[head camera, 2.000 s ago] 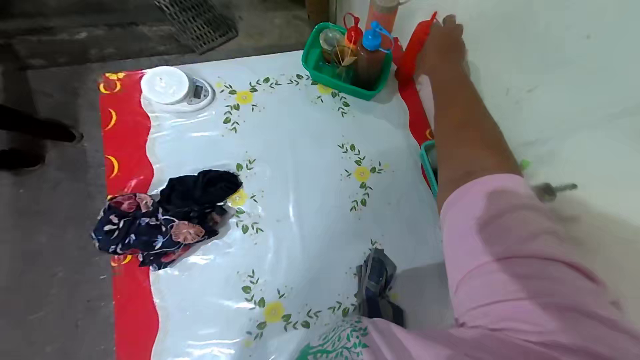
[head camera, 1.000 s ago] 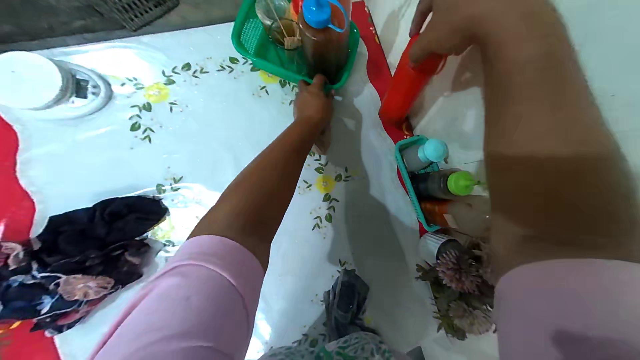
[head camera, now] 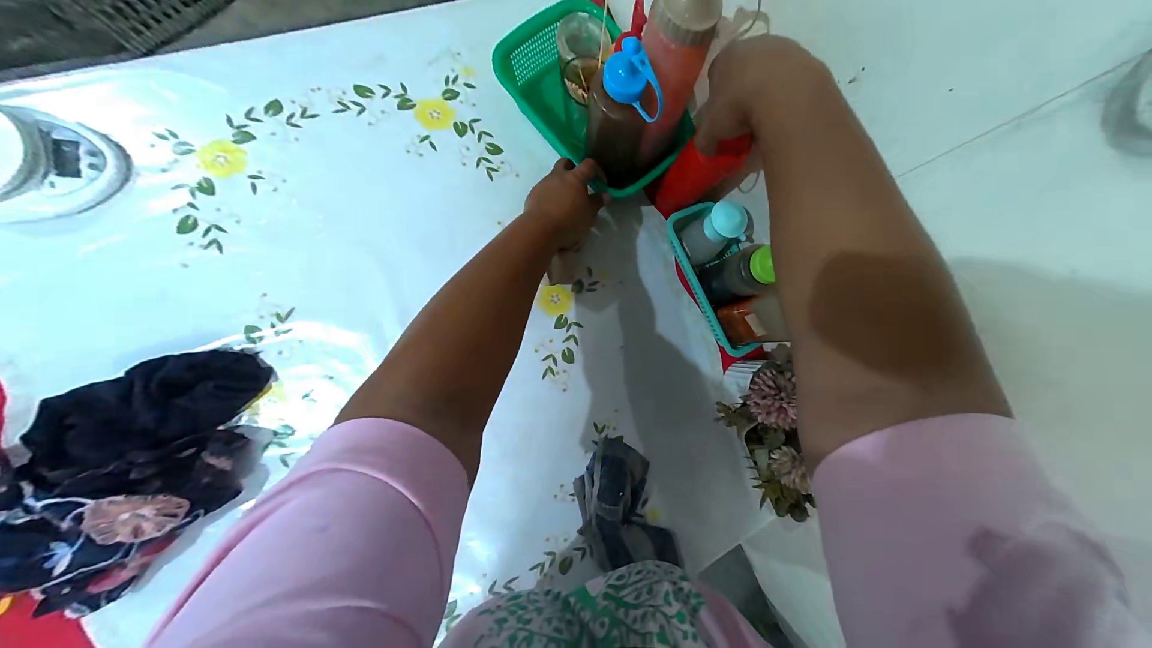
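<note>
My left hand point(head camera: 567, 200) grips the near corner of a green plastic basket point(head camera: 531, 76). In the basket stand a brown squeeze bottle with a blue cap point(head camera: 621, 117), a taller bottle with a pale lid point(head camera: 681, 54) and a glass jar point(head camera: 580, 40). My right hand point(head camera: 751, 90) is closed around a red plastic bottle point(head camera: 702, 171) just right of the basket; its far end is hidden by my fingers. Nearer my right forearm, a small teal basket point(head camera: 697, 292) holds several bottles, one with a light blue cap point(head camera: 727, 220), one with a green cap point(head camera: 762, 265).
A flowered plastic tablecloth point(head camera: 378, 225) covers the table. Dark floral cloth point(head camera: 144, 450) lies at the left, below a white kitchen scale point(head camera: 85, 166). Artificial flowers point(head camera: 774, 396) stand by the wall point(head camera: 1035, 216) at the right. A dark checked cloth point(head camera: 616, 504) lies at the near edge.
Two seconds ago only my right hand was in view; my left hand has since come to the green basket. My right hand with the red bottle is now closer beside the basket. The view has shifted closer.
</note>
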